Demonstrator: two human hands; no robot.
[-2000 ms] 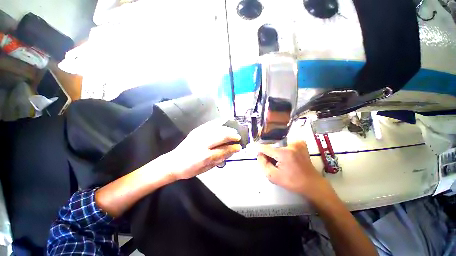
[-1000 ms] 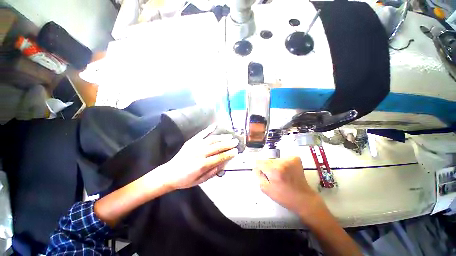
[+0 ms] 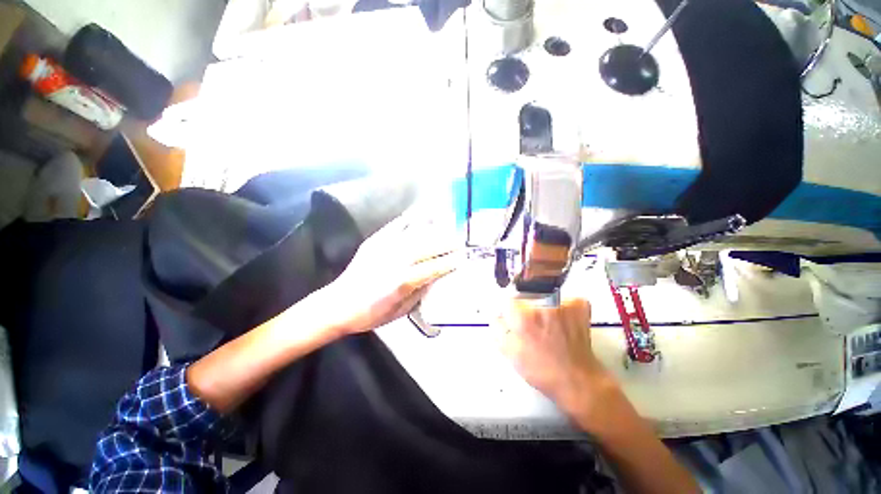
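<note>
A large dark cloth panel [image 3: 241, 241] lies left of the needle area and hangs over the table's front edge. My left hand [image 3: 391, 280] rests on its right part beside the needle, with the fingertips washed out by glare; its grip is unclear. My right hand [image 3: 551, 338] is just in front of the chrome cover [image 3: 549, 222] of the white sewing machine head [image 3: 628, 145], fingers curled. What lies between its fingertips cannot be made out. The presser foot and needle are mostly hidden behind the cover and by glare.
Red-handled snips [image 3: 633, 318] lie right of my right hand, near small metal bits [image 3: 696, 272]. A black cloth band [image 3: 739, 116] drapes over the machine head. The white table edge with a scale [image 3: 522, 431] runs in front. A red and white packet [image 3: 72, 92] is at the upper left.
My left hand's fingers have moved around beside the needle area. The small dark piece seen at its fingertips earlier no longer shows. The camera view has shifted slightly.
</note>
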